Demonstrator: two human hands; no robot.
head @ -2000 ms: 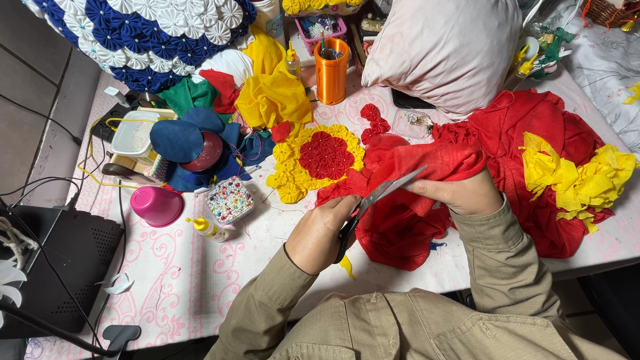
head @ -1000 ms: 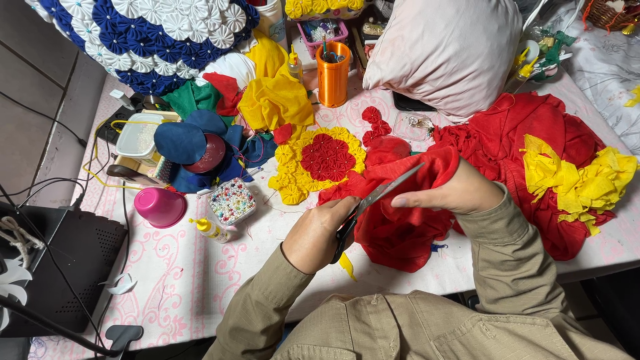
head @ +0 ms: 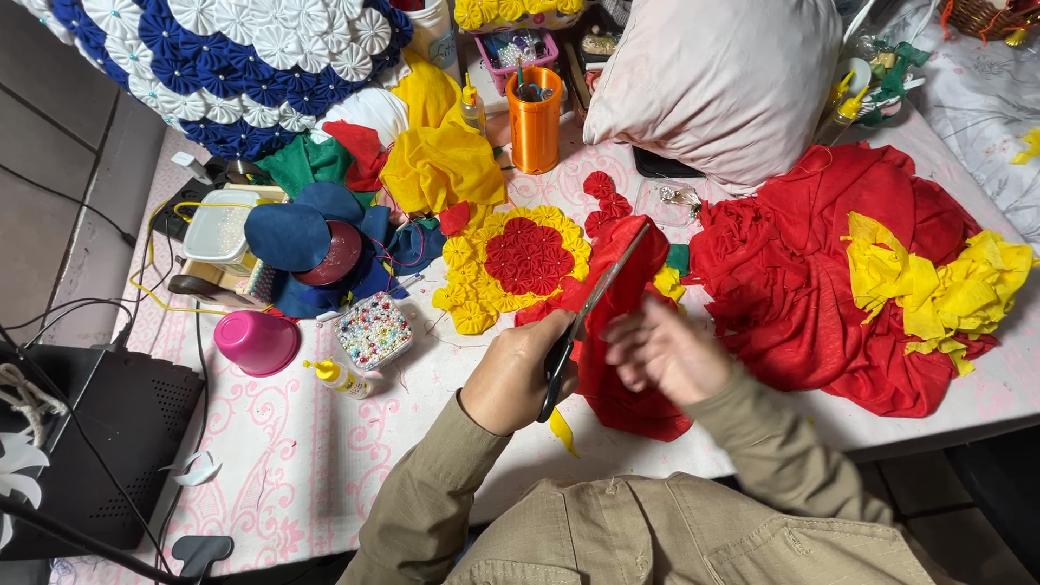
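Note:
My left hand [head: 520,370] grips the black handles of a pair of scissors [head: 603,286], blades pointing up and to the right across red fabric [head: 634,390]. My right hand [head: 670,349], blurred, has its fingers spread beside the same fabric; no hold on it can be made out. Just beyond my left hand lies a flower-shaped piece of red and yellow fabric yo-yos [head: 532,256] with small beads. Three red yo-yos [head: 605,203] lie above it. To the right is a large heap of red fabric [head: 821,301] with crumpled yellow fabric [head: 934,284] on top.
Left of my hands are a box of beads [head: 375,329], a small glue bottle [head: 340,378] and a pink cup [head: 256,341]. Farther back stand an orange container of tools [head: 535,122] and a pale pillow [head: 715,81]. A black perforated box [head: 122,439] with cables is at the left edge.
My right hand has moved left and down from the raised red fabric it was at. The fabric has dropped to hang beside the scissors, which now point more steeply upward.

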